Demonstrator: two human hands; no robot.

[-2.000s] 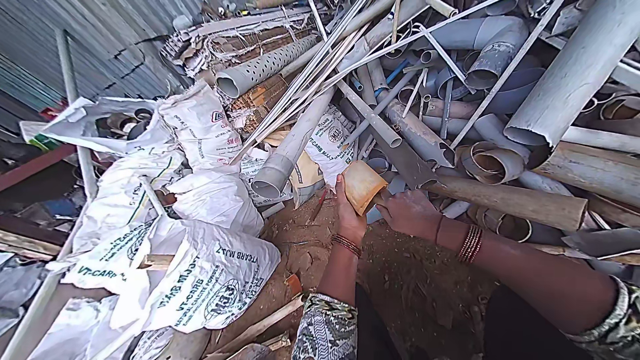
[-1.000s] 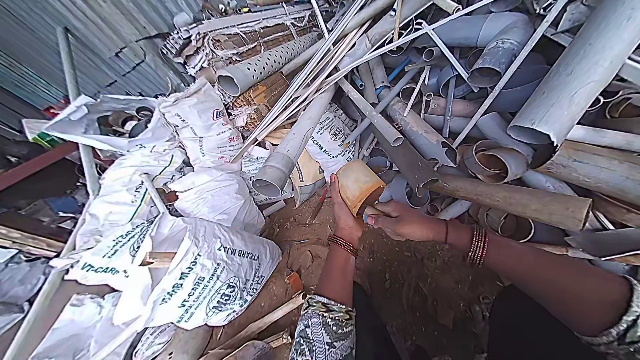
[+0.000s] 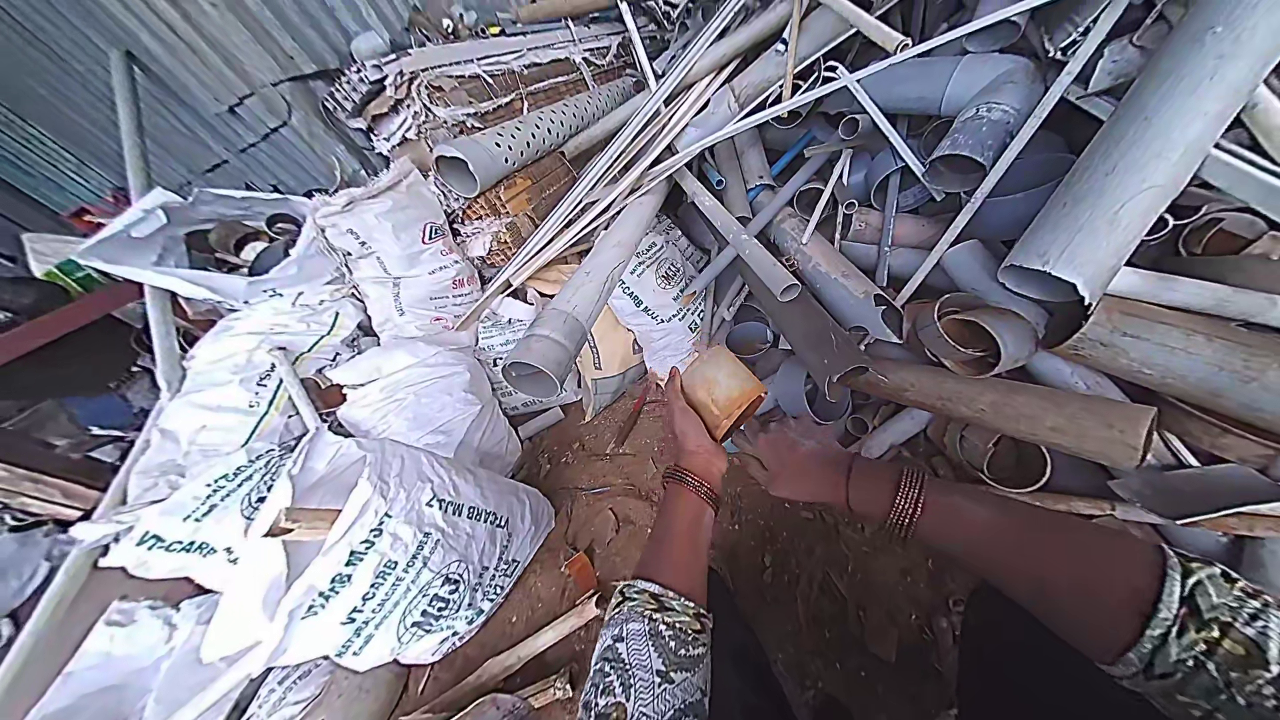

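Observation:
A short, stained, yellowish-brown piece of pipe (image 3: 722, 388) is held in my left hand (image 3: 692, 430), whose fingers grip its left side. Its rim tilts toward the lower right. Close to that rim is my right hand (image 3: 798, 458), fingers curled; it seems to hold something small and thin, blurred and mostly hidden. Bare brown ground (image 3: 600, 480) lies beneath both hands. A thin reddish tool or stick (image 3: 630, 418) rests on the ground just left of my left hand.
Grey plastic pipes (image 3: 1120, 190) and elbows (image 3: 985, 110) are heaped ahead and to the right. White printed woven sacks (image 3: 420, 550) fill the left side. Thin white strips (image 3: 620, 170) lean across the pile. A corrugated metal wall (image 3: 200, 90) stands at the back left, and wood pieces (image 3: 520, 655) lie low in front.
The pipe piece has tipped in my left hand between the earlier frames and now, its rim turning downward. My right hand has shifted slightly about that rim.

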